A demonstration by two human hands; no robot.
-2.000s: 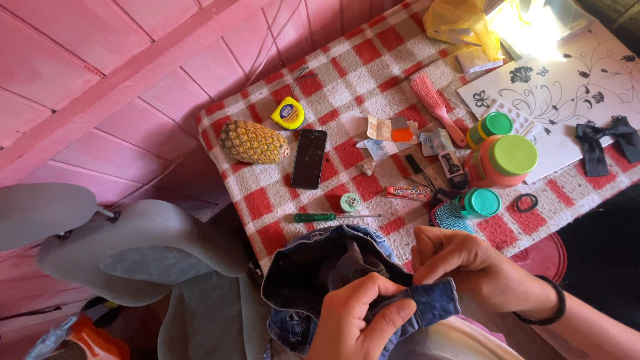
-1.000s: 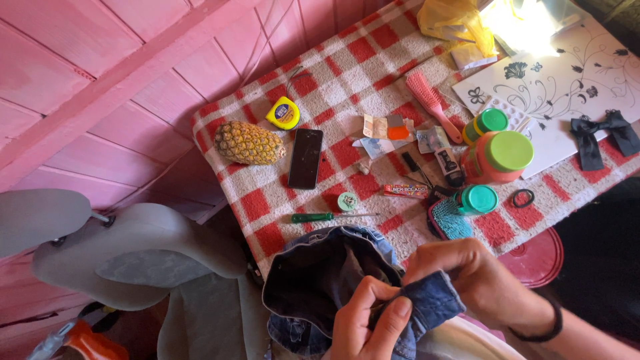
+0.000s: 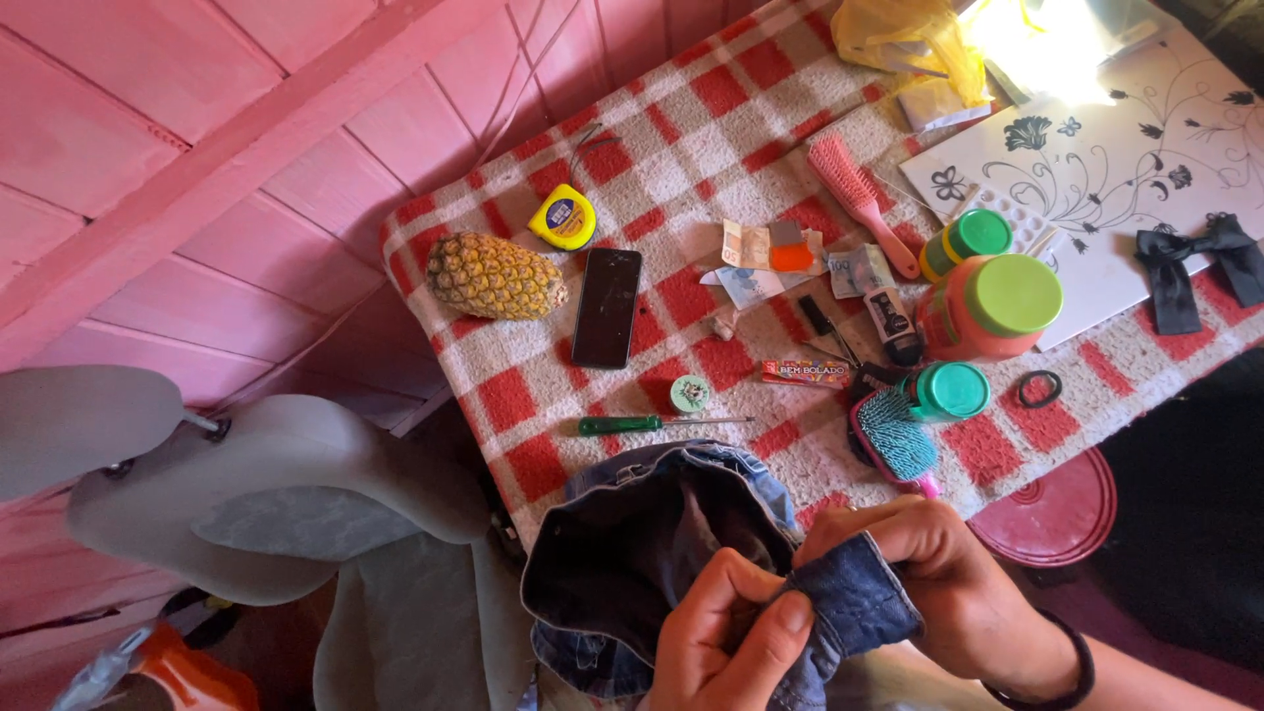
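Note:
A blue denim garment, its dark inside showing through a wide opening, lies bunched at the near edge of the table. My left hand pinches a folded denim band between thumb and fingers. On the band's other side, my right hand grips the same denim, a black band around its wrist. What the fingertips do behind the fold is hidden. Just beyond the garment lie a green-handled screwdriver, a small round tin and a teal-bristled hairbrush.
The checked tablecloth carries a pineapple, smartphone, yellow tape measure, banknotes, pink hairbrush, lidded jars, black hair tie and black bow. A grey seat stands left; a red round lid is below the table's edge.
My right hand has shifted slightly around the denim band, and more of the band's end shows between my hands. Both hands keep hold of it.

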